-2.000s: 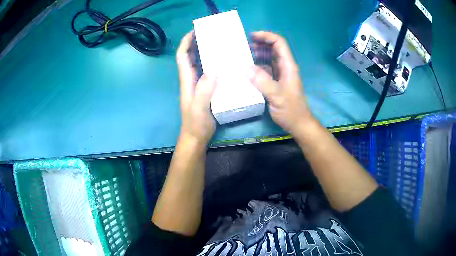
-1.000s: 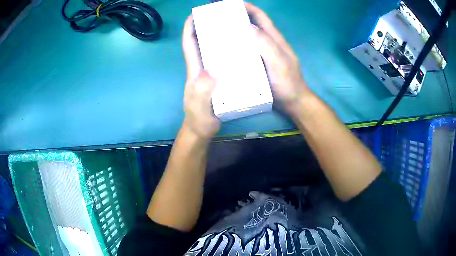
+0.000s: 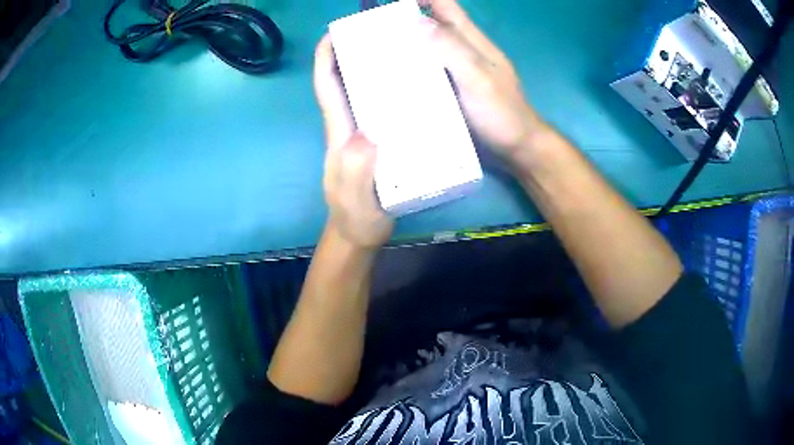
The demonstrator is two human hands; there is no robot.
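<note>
A unit with a plain white cover (image 3: 405,109) lies lengthwise in front of me, tilted slightly, with a white end panel (image 3: 435,196) across its near short end. My left hand (image 3: 350,165) holds its left side, thumb near the lower left edge. My right hand (image 3: 483,91) holds its right side, fingers towards the far end. The black housing is hidden under the cover and hands. A black power cable (image 3: 248,36) lies coiled at the upper left, with a yellow cable tie (image 3: 171,22) around it.
A white screw feeder (image 3: 688,96) with exposed mechanism stands at the right, a black cord (image 3: 727,113) hanging before it. A green crate (image 3: 83,282) with white covers is at the lower left. A blue crate (image 3: 770,209) is at the right. The bench edge has yellow-green tape (image 3: 505,230).
Both hands remain around the white-covered unit. The right hand has shifted towards its far end, and its near end sits slightly further right. The cable and feeder have shifted in view.
</note>
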